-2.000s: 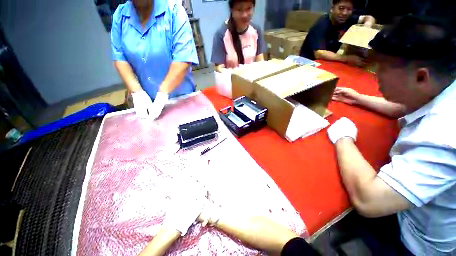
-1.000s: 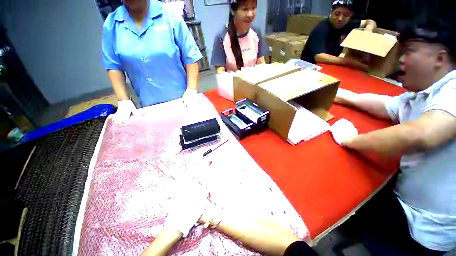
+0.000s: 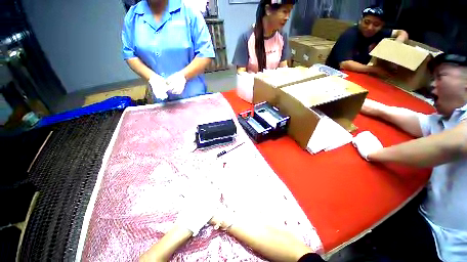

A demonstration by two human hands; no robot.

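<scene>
My left hand (image 3: 197, 212), in a thin white glove, rests on the pink bubble wrap (image 3: 133, 179) at the lower middle. My right hand (image 3: 217, 207), also gloved, lies against it. Glare washes out both hands, so the fingers cannot be told apart; no object shows in them. A stack of black parts (image 3: 216, 133) with a pale edge lies on the bubble wrap beyond my hands. A thin dark stick like a marker (image 3: 230, 149) lies just in front of the stack.
A black compartment tray (image 3: 263, 122) and an open carton (image 3: 317, 102) are on the red cover (image 3: 317, 189). The mesh conveyor (image 3: 66, 169) runs at left, with black parts at its near edge. A blue-shirted person stands opposite; others sit right and behind, one at a second carton (image 3: 409, 61).
The view has shifted, so the table things sit further right. The blue-shirted person's gloved hands have come off the bubble wrap edge and together. My hands have stayed together on the wrap.
</scene>
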